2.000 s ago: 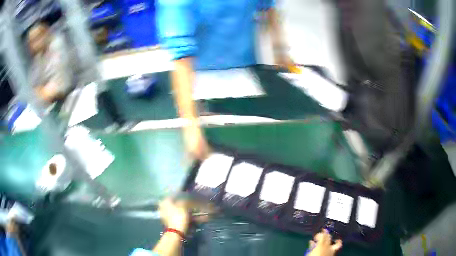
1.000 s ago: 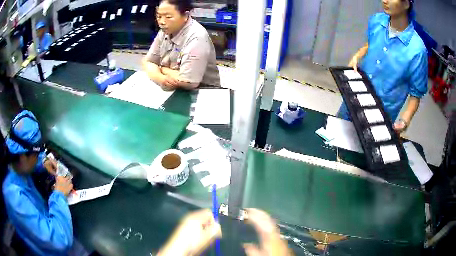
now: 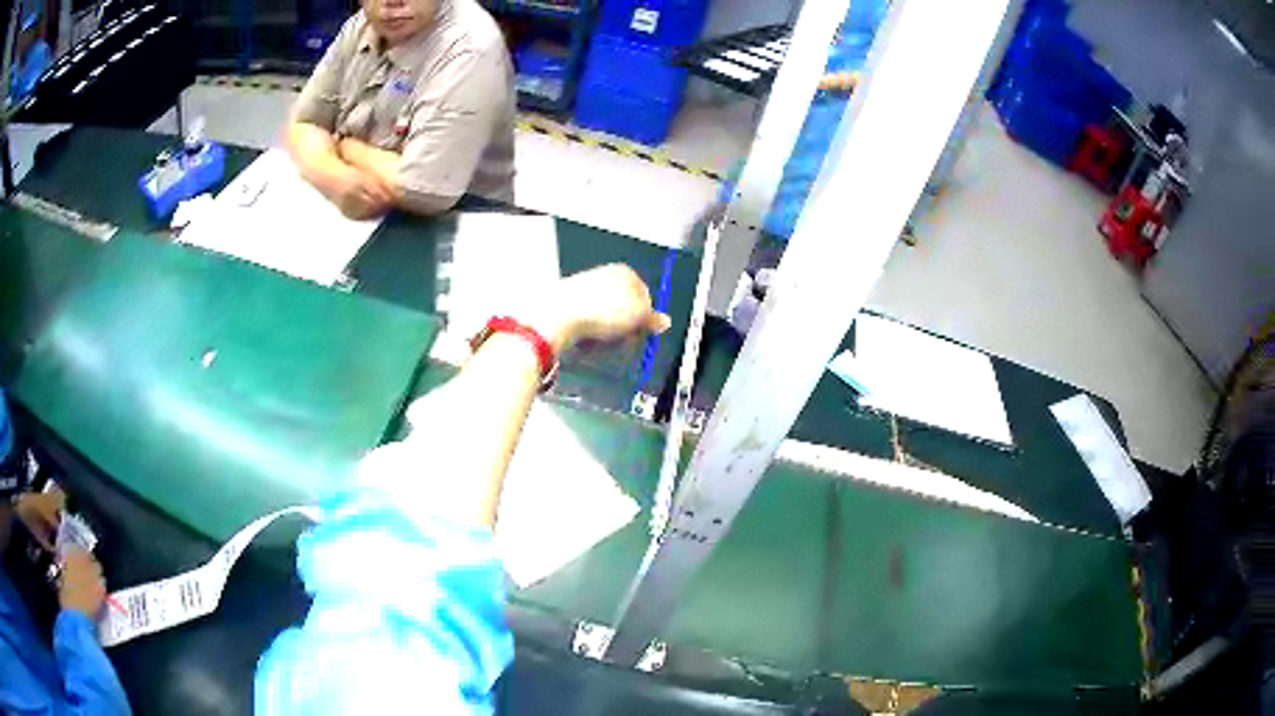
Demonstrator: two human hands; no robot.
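Note:
My left hand (image 3: 611, 305), with a red band at the wrist and a light blue sleeve, is stretched forward over the dark green bench. Its fingertips are at a thin blue plastic stick (image 3: 656, 340), which stands out on both sides of them, close beside the white metal post. The hand appears to grip the stick. White sheets (image 3: 566, 490) lie under and beside my forearm. My right hand is not in view.
The white post (image 3: 825, 280) rises right of my hand. Raised green boards (image 3: 224, 371) lie left and right. A seated person is across the bench. A co-worker at lower left holds a label strip (image 3: 165, 604). White sheets (image 3: 934, 378) and a blue bin (image 3: 182, 175) are beyond.
My left hand has moved forward and up with the blue stick. My right hand has left the view. The tray-carrying person is now mostly behind the post. My sleeve now covers the label roll's place.

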